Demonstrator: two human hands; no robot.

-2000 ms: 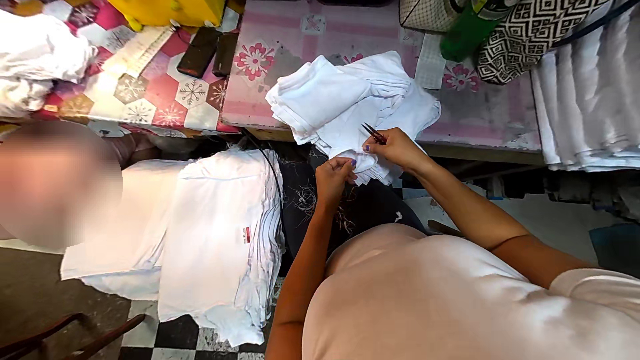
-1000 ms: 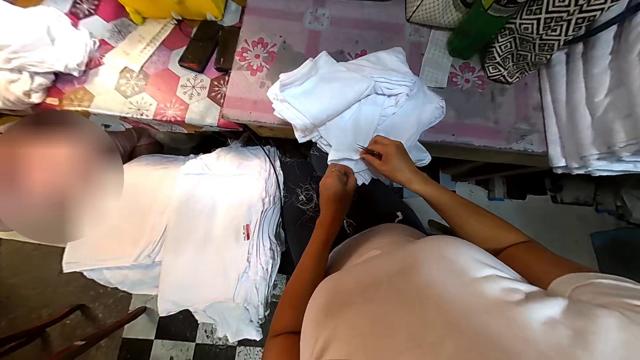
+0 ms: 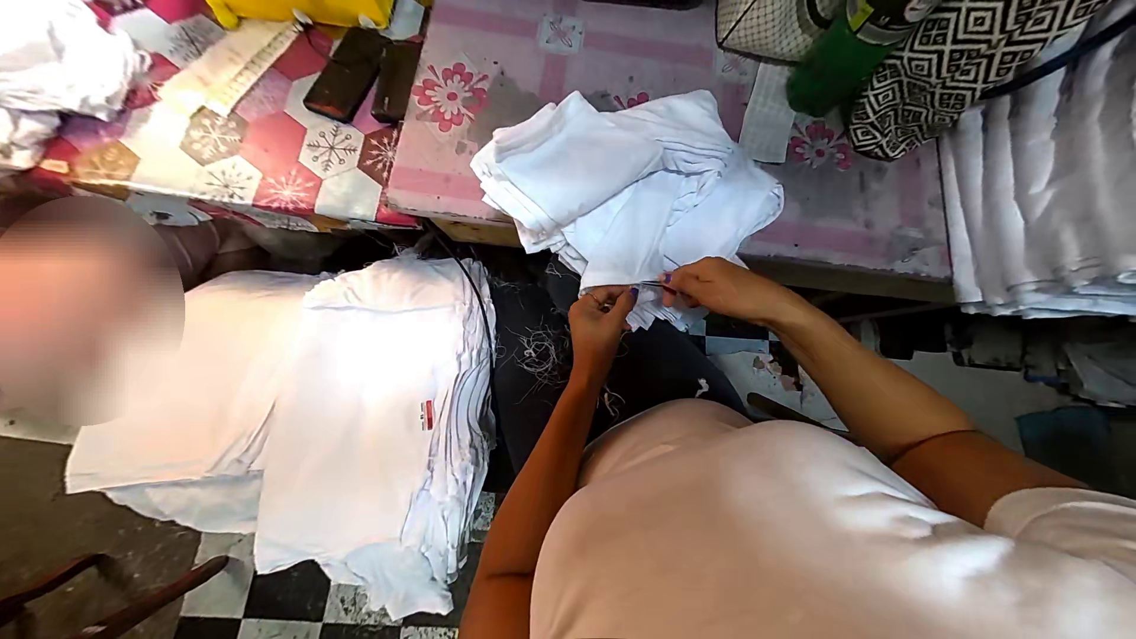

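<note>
A bundle of folded white cloth garments point(image 3: 621, 177) lies on the table's near edge and hangs partly over it. My left hand point(image 3: 602, 319) pinches the lower hem of the cloth between thumb and fingers. Just right of it, my right hand point(image 3: 714, 288) grips a small dark metal tool, likely thread snips point(image 3: 655, 285), whose tip points left at the hem beside my left fingertips. Loose thread clippings point(image 3: 540, 353) lie on my dark-clad lap below the cloth.
Stacked white garments point(image 3: 355, 444) hang at left, beside another person with a blurred head. The pink table point(image 3: 532, 53) holds a green bottle point(image 3: 821, 75), a patterned bag point(image 3: 941, 71) and a paper strip point(image 3: 768, 111). More white cloth point(image 3: 1047, 195) hangs at right; dark phone-like objects point(image 3: 344, 75) lie upper left.
My left hand has turned and opened its pinch into view at the hem, and the tool's tip now lies close to my left fingertips. The cloth bundle stays in about the same place.
</note>
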